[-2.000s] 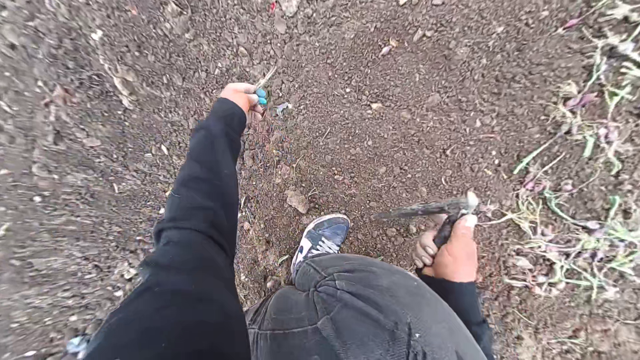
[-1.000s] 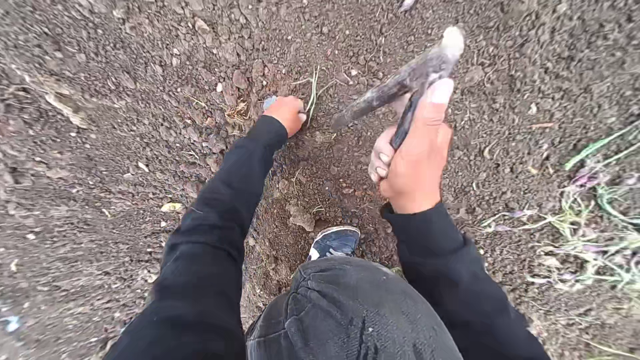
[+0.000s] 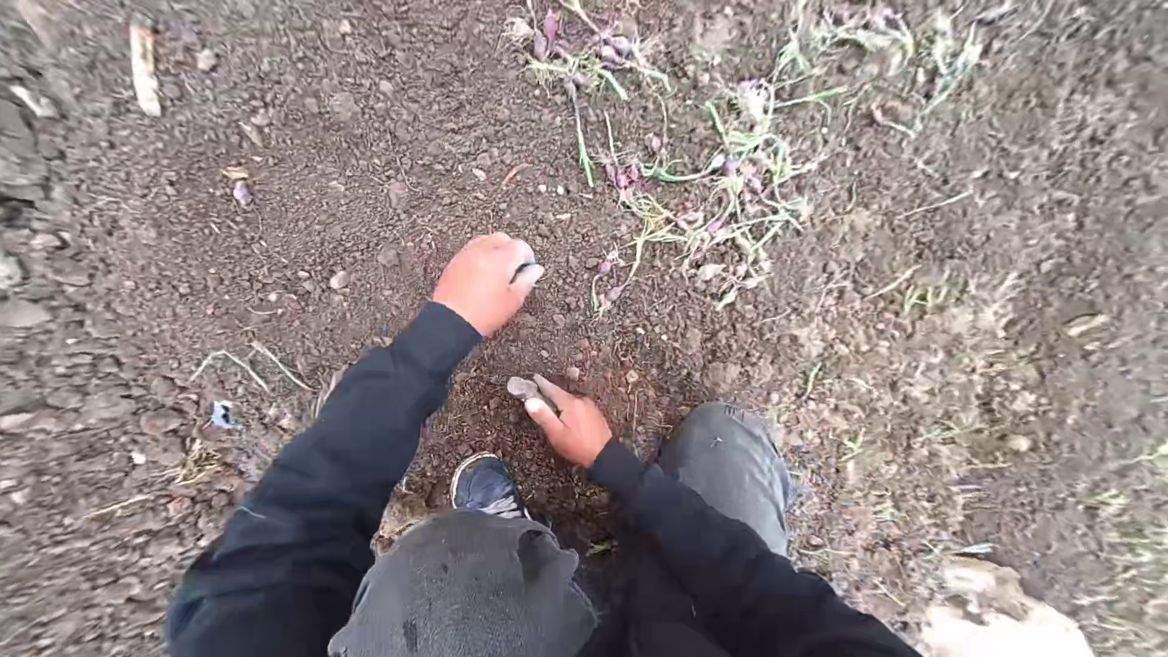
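My left hand is low over the soil with its fingers curled. A small dark-blue bit shows between the fingers; anything else inside is hidden. Nearer my body, my right hand has its thumb and index finger around a grey, blunt-ended object, perhaps the end of the hand tool seen earlier. Most of that object is hidden. Just right of my left hand lie small purple bulbs on the soil. A looser spread of purple-bulbed, green-leaved plants, like shallots or red onions, extends beyond them.
Crumbly brown soil surrounds my shoe and bent knees. A pale stick and a single purple bulb lie at the upper left. A bluish-white scrap is on the left, and a pale lump at the lower right.
The view has shifted strongly toward the plants. My right hand, raised with a long wood-like tool a second ago, is now low near the soil. The green stalks by my left hand no longer show there.
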